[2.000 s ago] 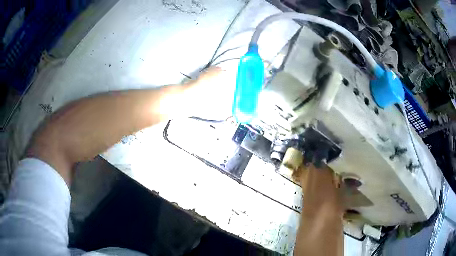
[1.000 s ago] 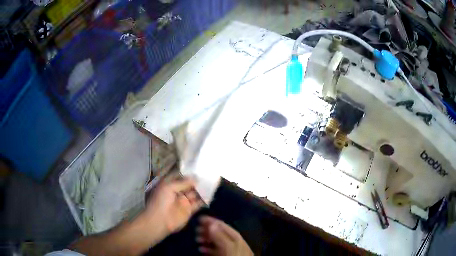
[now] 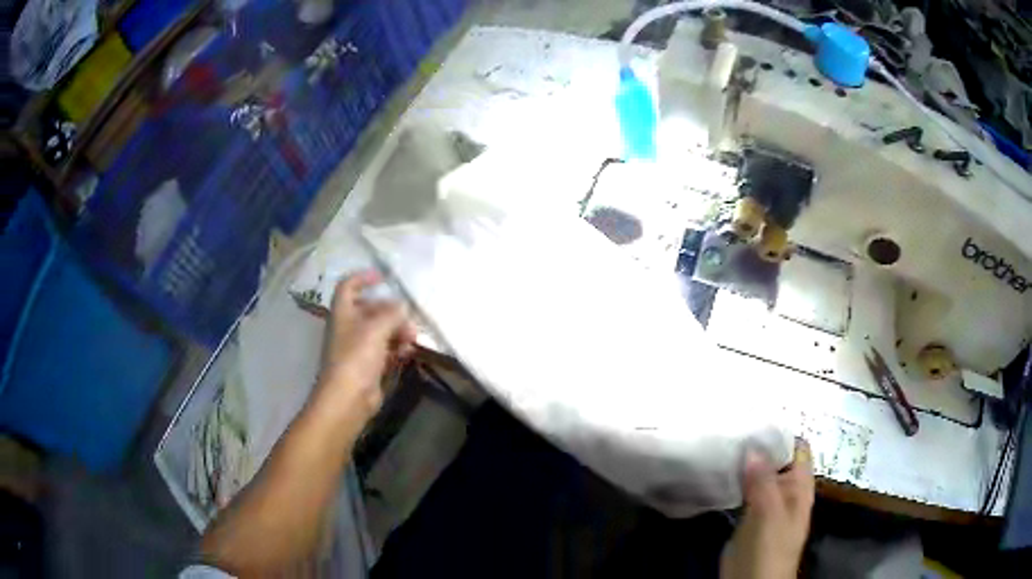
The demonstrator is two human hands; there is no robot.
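A long white cloth piece (image 3: pixel 566 328) lies across the left and front of the white table, its near edge curving over the table's front. My left hand (image 3: pixel 368 334) is at its left end, fingers bent near the edge; whether it grips the cloth is unclear. My right hand (image 3: pixel 775 486) pinches the cloth's right end at the table's front edge. The off-white sewing machine (image 3: pixel 917 215) stands to the right, with its needle area (image 3: pixel 719 249) lit and two brass knobs (image 3: pixel 760 230) beside it.
Thread snips (image 3: pixel 892 392) lie on the machine bed at right. A blue lamp head (image 3: pixel 636 113) hangs over the table. A pale-rimmed bin (image 3: pixel 187 396) with cloth stands at left, near blue mesh baskets (image 3: pixel 226 215) and a blue container (image 3: pixel 74 339).
The cloth, bunched near both hands at the table's left corner, is now spread across the table front. My right hand has moved right with its end.
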